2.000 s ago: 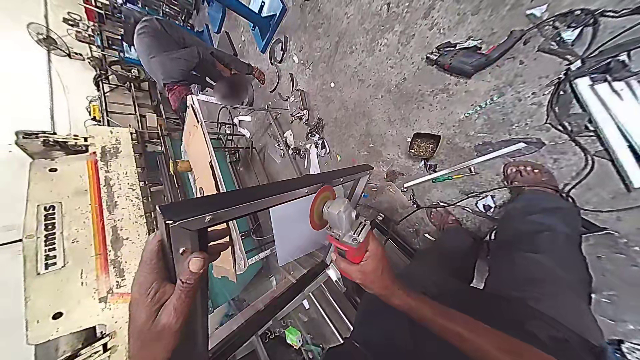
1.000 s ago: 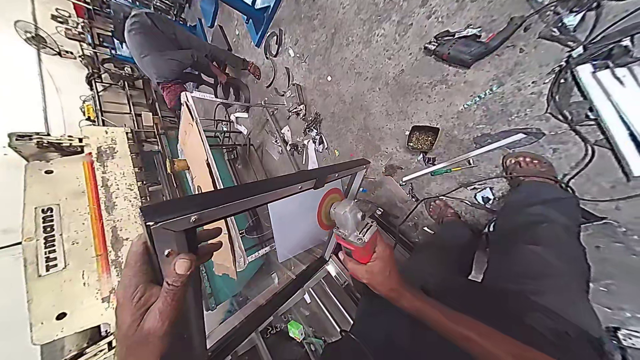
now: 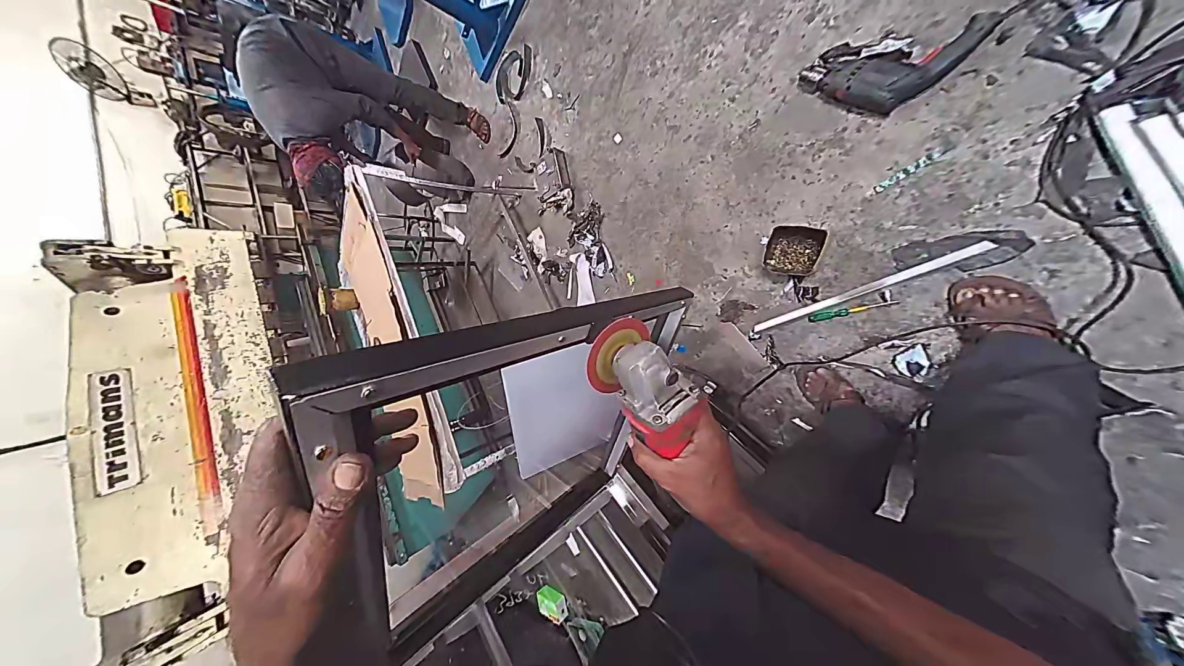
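Observation:
My left hand (image 3: 301, 527) grips the near left corner of a dark metal frame (image 3: 490, 344), thumb on the near face and fingers through the opening. My right hand (image 3: 694, 462) is closed around the red body of an angle grinder (image 3: 659, 402). The grinder's red and yellow disc (image 3: 618, 355) stands at the inner side of the frame's upper bar, toward its far end; whether it touches the metal, I cannot tell. Through the frame's opening a white sheet (image 3: 560, 407) shows. Screws or rivets dot the bar.
A cream machine (image 3: 139, 425) stands at the left. Beyond the frame, a person (image 3: 314, 83) bends low near a board (image 3: 370, 268). On the concrete floor lie a power tool (image 3: 888, 79), a small tray (image 3: 795, 250), a white strip (image 3: 874, 287), a green-handled screwdriver (image 3: 837, 313) and black cables (image 3: 1064, 176).
The grinder has shifted slightly along the upper bar, with its disc now turned more toward the view. My left hand keeps its hold on the frame's corner.

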